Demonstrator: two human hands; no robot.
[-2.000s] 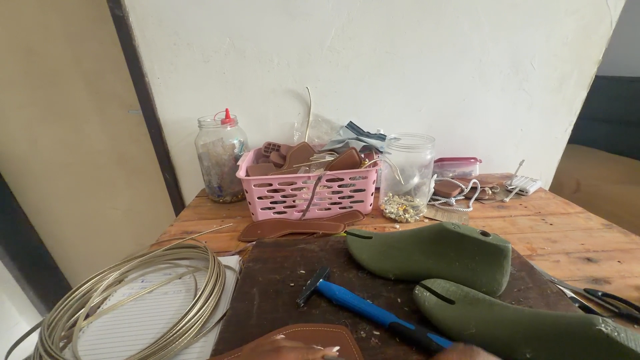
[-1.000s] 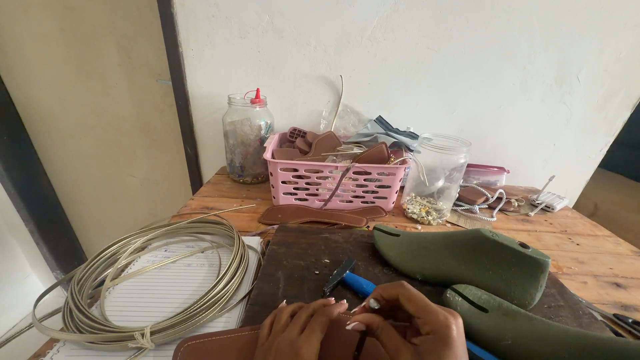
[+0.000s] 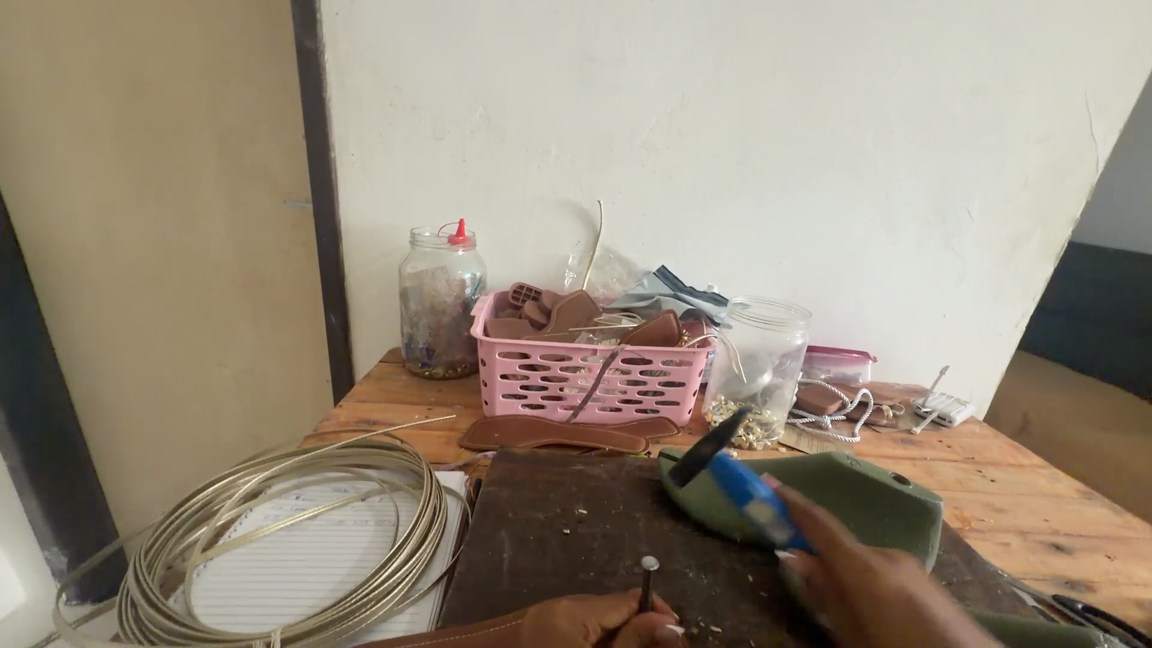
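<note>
My right hand (image 3: pixel 864 585) grips the blue handle of a hammer (image 3: pixel 751 499), raised over the dark board and blurred by motion; its dark head is in front of the toe of a green shoe last (image 3: pixel 837 495). Low in the middle, my left hand (image 3: pixel 594 621) holds a short metal punch (image 3: pixel 648 580) upright between its fingertips. A brown stitched leather strap (image 3: pixel 468 637) lies beneath and left of that hand. The punch's lower end is hidden by the fingers.
The dark board (image 3: pixel 558 522) lies on a wooden table (image 3: pixel 1035 468). Coiled gold cord (image 3: pixel 432 531) rests on a lined notebook (image 3: pixel 297 576) at left. Behind stand a pink basket (image 3: pixel 594 382) of leather pieces, a jar with a red cap (image 3: pixel 441 306) and a jar of metal fittings (image 3: pixel 756 360).
The hammer, lying on the board earlier, is now raised in my right hand. My hands, close together over the leather a second ago, have moved apart. The punch now shows in my left hand.
</note>
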